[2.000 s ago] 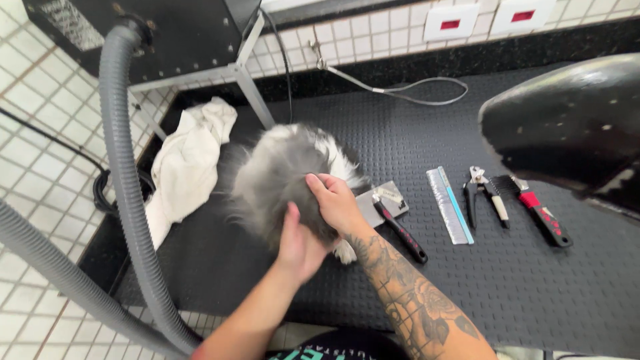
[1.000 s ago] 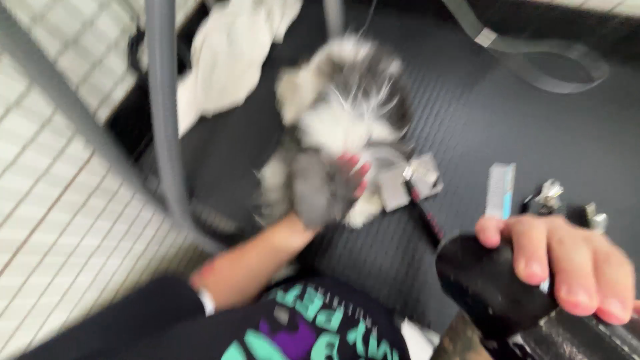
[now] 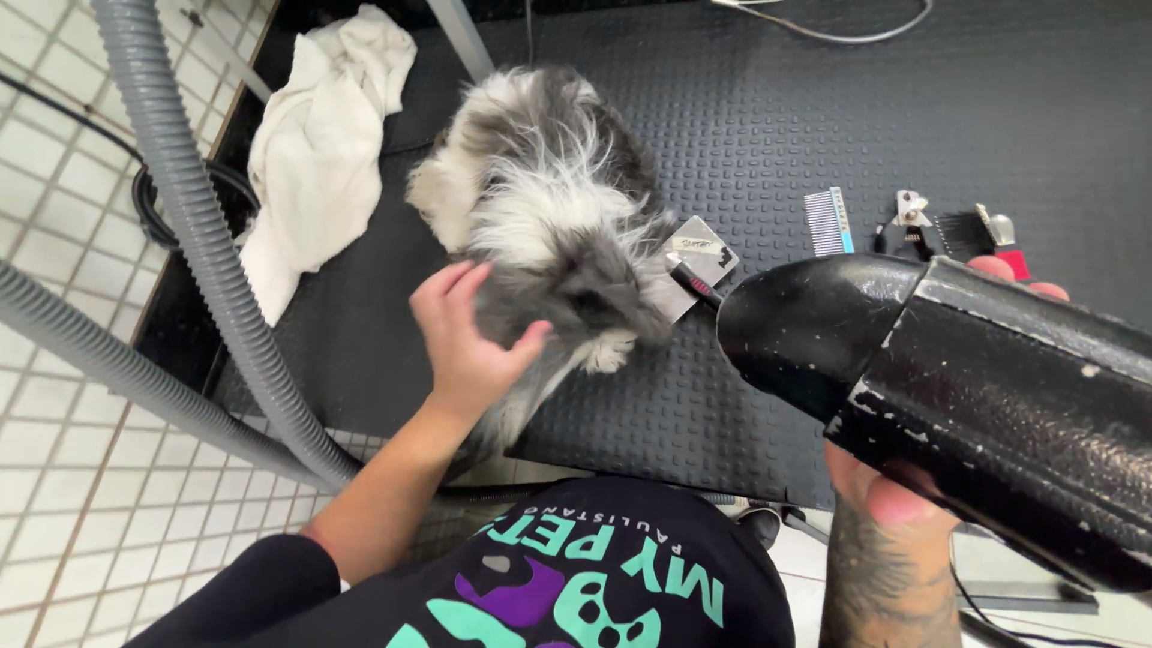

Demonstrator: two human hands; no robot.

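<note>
A grey-and-white long-haired dog (image 3: pixel 558 198) sits on the black textured rubber mat (image 3: pixel 747 117), its head near the mat's front edge. My left hand (image 3: pixel 472 333) rests against the fur at the side of its head, fingers spread, holding nothing. In my right hand (image 3: pixel 886 495) is the black dryer nozzle (image 3: pixel 972 387), its paint chipped; the fingers wrap around it from below and partly behind. A slicker brush (image 3: pixel 702 256) lies beside the dog's muzzle, its handle partly hidden by the nozzle.
Past the nozzle lie a metal comb (image 3: pixel 828 222), nail clippers (image 3: pixel 911 211) and a red-handled dematting tool (image 3: pixel 999 236), partly covered. A white towel (image 3: pixel 324 153) lies at the left, near grey corrugated hoses (image 3: pixel 189 198). A cable loop (image 3: pixel 864 38) is at the back.
Both hands were on the dog's fur two seconds ago. My right hand has since left it and taken hold of the dryer nozzle. My left hand remains at the dog. The view has shifted.
</note>
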